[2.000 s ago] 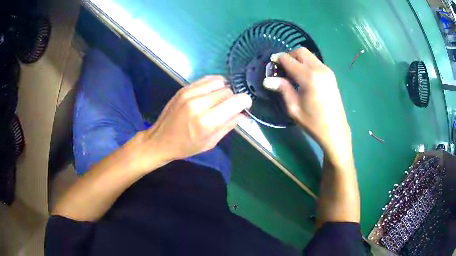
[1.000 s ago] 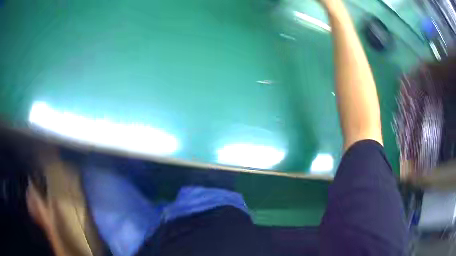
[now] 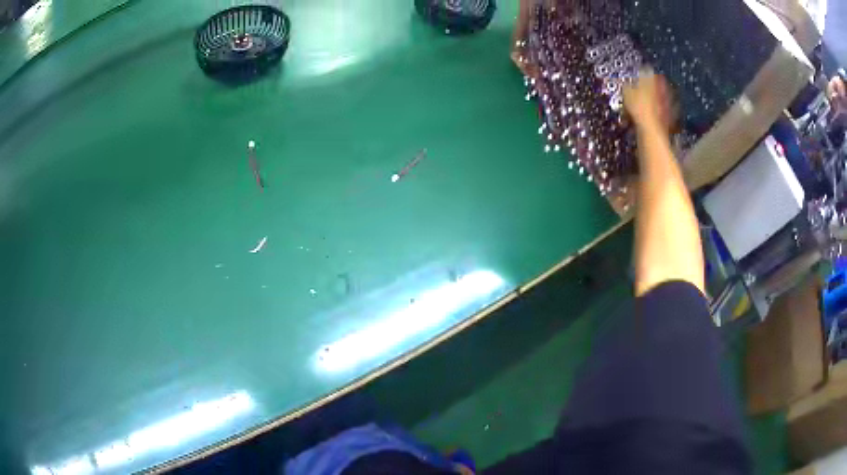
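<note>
My right hand (image 3: 649, 100) reaches into the open carton of stator boards (image 3: 754, 109) at the upper right. Its fingers are at a light-coloured strip of stator boards (image 3: 615, 67); whether they grip it I cannot tell. Dark reddish lead wires with white plugs (image 3: 580, 139) hang over the carton's near left side. My left hand is out of the picture.
A black fan housing (image 3: 242, 42) lies at the far side of the green table (image 3: 186, 278), and another (image 3: 455, 13) is cut by the top edge. Two loose red wires (image 3: 255, 165) (image 3: 410, 165) and a small white scrap (image 3: 259, 245) lie on the table. A white box (image 3: 754, 197) stands right of the carton.
The view has swung right to the carton. My right hand has gone from the housing it worked on to inside the carton. My left hand and that housing have left the picture.
</note>
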